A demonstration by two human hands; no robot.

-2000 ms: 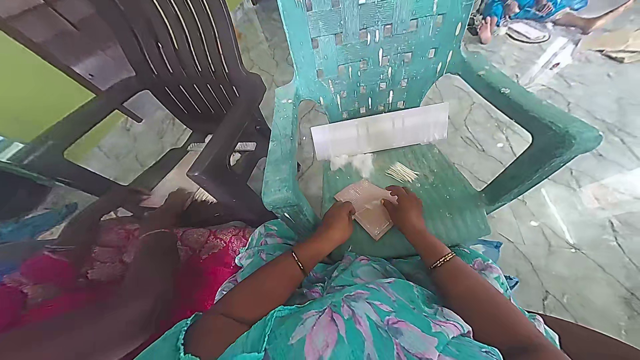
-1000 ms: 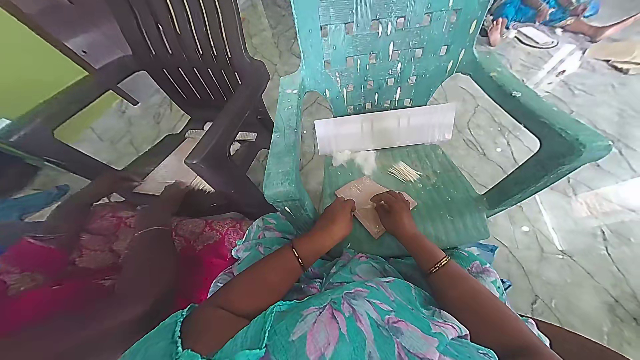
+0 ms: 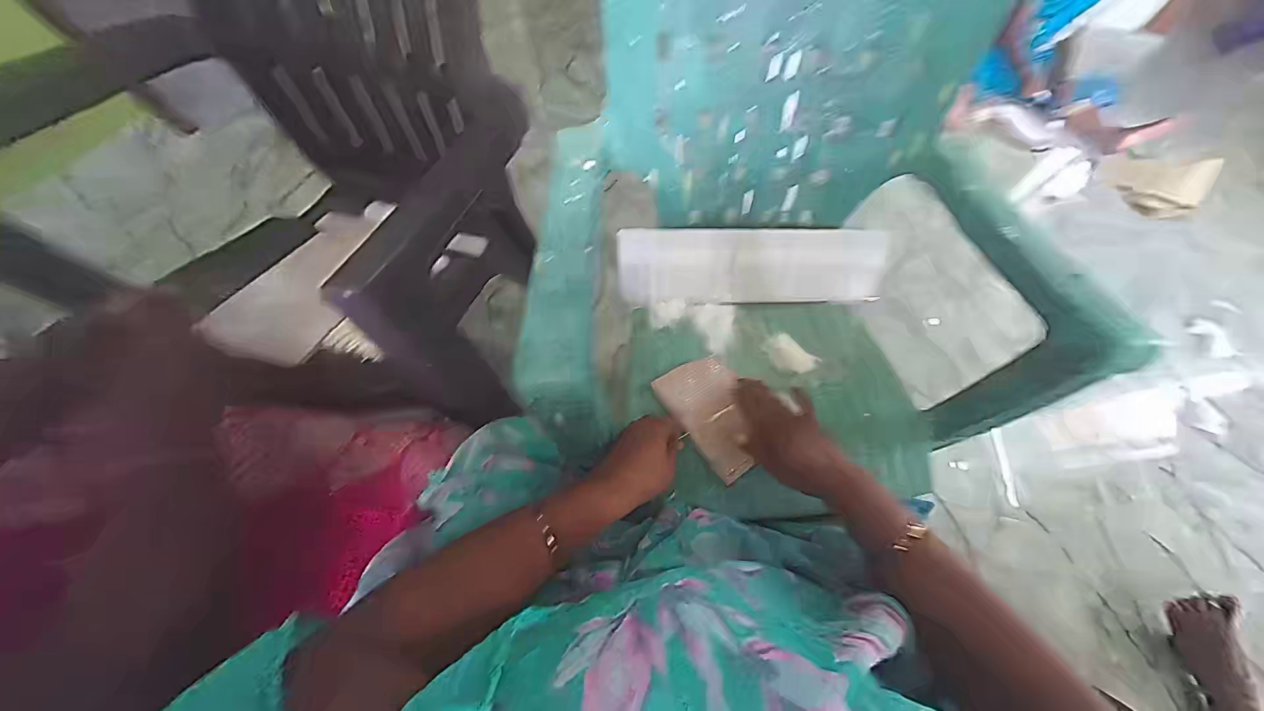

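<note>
My right hand (image 3: pixel 790 434) grips the right side of a small brown cardboard piece (image 3: pixel 703 400) over the green plastic chair's seat (image 3: pixel 849 464). Beside the card's left edge, my left hand (image 3: pixel 642 459) is closed, with what looks like a thin stick between its fingertips, pointing across the card. Just beyond the card lie white cotton tufts (image 3: pixel 713 324) and, to their right, a small bunch of pale thin sticks (image 3: pixel 790 353). A long white paper strip (image 3: pixel 750 265) stands at the back of the seat. The picture is blurred.
The green armrests (image 3: pixel 1047 365) rise on both sides of the seat. At left, a person in pink sits by a dark plastic chair (image 3: pixel 425 267) holding a pale card (image 3: pixel 286 296). Another person is on the floor at upper right, near brown cardboard (image 3: pixel 1170 186). A bare foot (image 3: pixel 1205 642) shows lower right.
My left hand has come off the card and now sits at its left side. My right hand still holds the card, which has turned and looks narrower. The view has shifted.
</note>
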